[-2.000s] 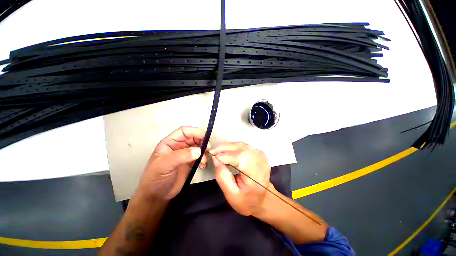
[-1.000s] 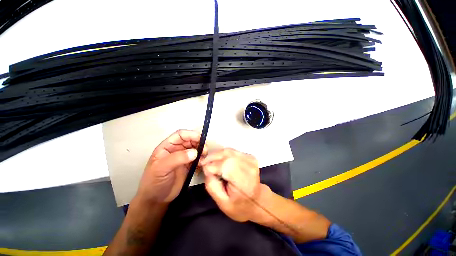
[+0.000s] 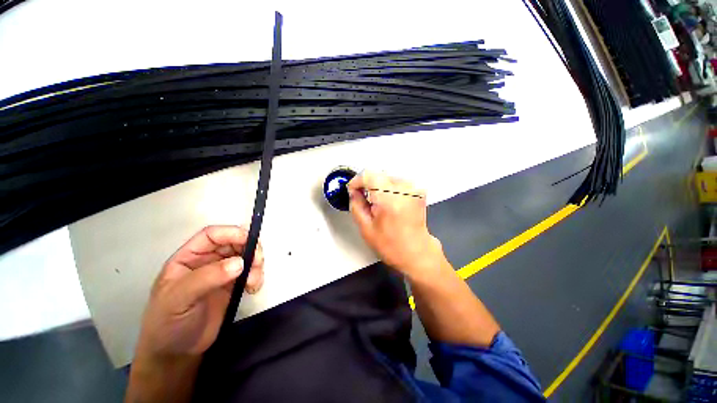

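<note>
A long narrow black strap (image 3: 266, 161) with small holes stands up from my left hand (image 3: 196, 287), pinched between thumb and fingers; its lower end is lost against dark cloth. My right hand (image 3: 393, 216) is at the right rim of the small round paint pot (image 3: 336, 187), which holds dark shiny liquid. My right fingers are closed on a thin dark applicator (image 3: 397, 192) whose tail points right over the hand. The applicator's tip is hidden by the fingers and pot.
A wide pile of black punched straps (image 3: 189, 118) lies across the white table (image 3: 440, 153). A beige board (image 3: 149, 252) lies under the pot. A strap bundle (image 3: 605, 134) hangs over the table edge at right. Beyond are a yellow-lined grey floor (image 3: 527, 291) and a blue bin (image 3: 638, 358).
My right hand has moved from the strap up and right to the pot, with the applicator. My left hand still holds the strap. The view has turned right, so the scene sits further left.
</note>
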